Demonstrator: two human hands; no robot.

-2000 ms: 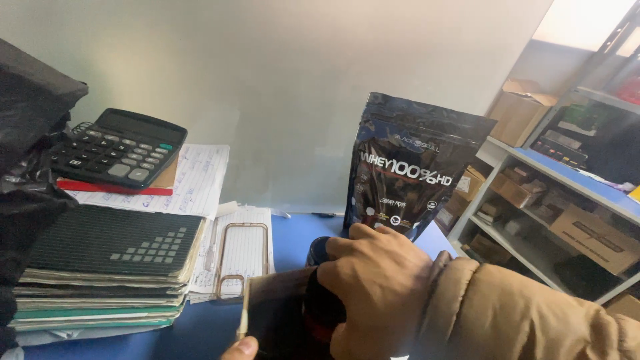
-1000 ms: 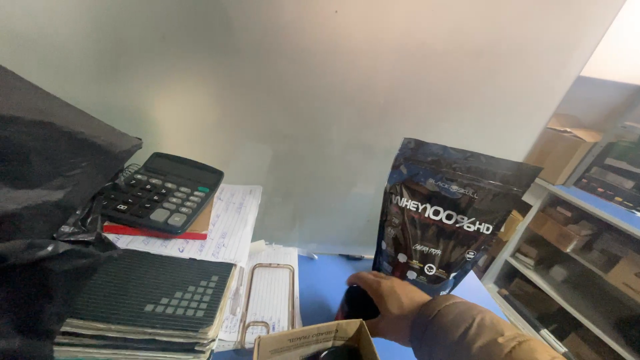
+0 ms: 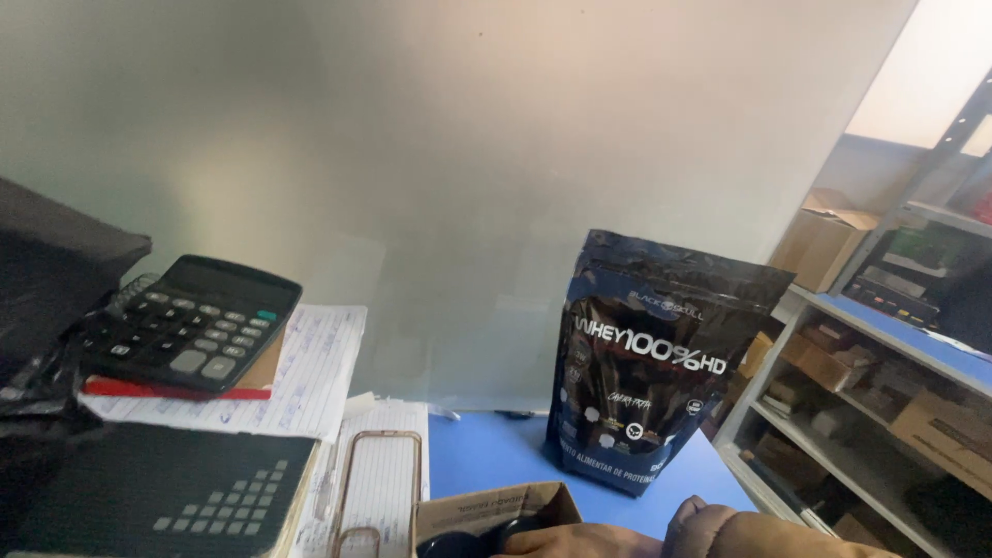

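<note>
My right hand (image 3: 581,540), in a padded sleeve, reaches in from the lower right to an open cardboard box (image 3: 496,500) at the bottom edge. Its fingers are mostly cut off by the frame, beside a dark round item (image 3: 521,527) inside the box; whether they grip it cannot be told. Another dark round item (image 3: 453,545) lies to its left in the box. A black whey protein pouch (image 3: 639,364) stands upright on the blue tabletop (image 3: 473,457), behind my hand. My left hand is out of view.
At left, a calculator (image 3: 194,322) lies on a red-edged book over handwritten sheets (image 3: 310,372), behind a dark notebook (image 3: 155,488). A clear phone case (image 3: 381,473) lies on paper. Black plastic (image 3: 54,287) is at far left, a pale wall panel behind, metal shelves (image 3: 852,395) with boxes at right.
My right hand has moved down to the cardboard box from beside the pouch, where it was on a dark round item. The view has shifted. My left thumb, seen two seconds ago, is out of view.
</note>
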